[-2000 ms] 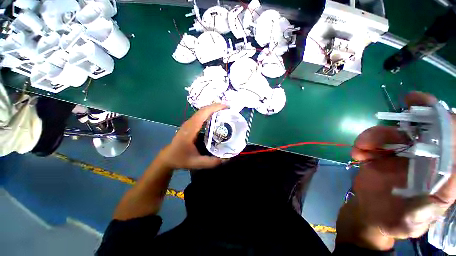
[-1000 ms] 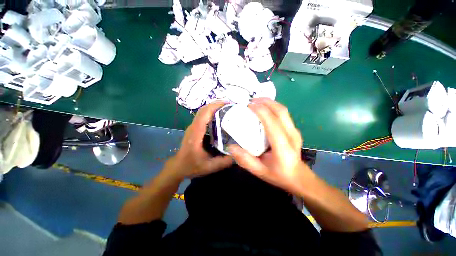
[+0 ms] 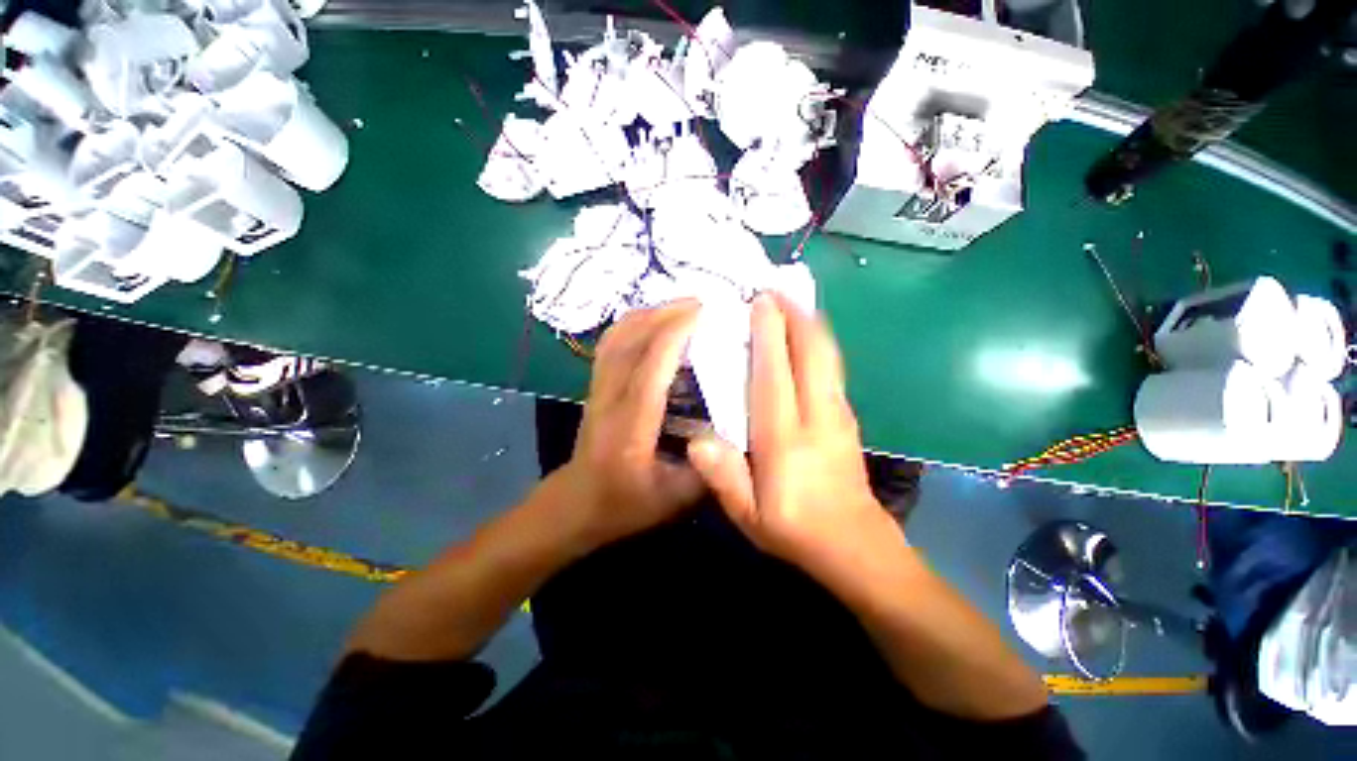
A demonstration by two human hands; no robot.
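Observation:
A white housing is held between my two bare hands at the mat's front edge, above my lap. My left hand grips its left side, where a dark part shows. My right hand lies over its right side, with the thumb near its lower front. The fingers hide much of the housing, and I cannot tell how its cover sits. White end covers with thin red and dark leads lie piled just behind my hands.
White housings are piled at the left. A grey-white metal box stands behind on the green mat. Closed units with coloured wires stand at the right edge. Round-based stools and people's clothing show at both sides below.
My right hand has come in from the right and joined my left on the housing. The housing has since turned between my hands, and the view has shifted slightly.

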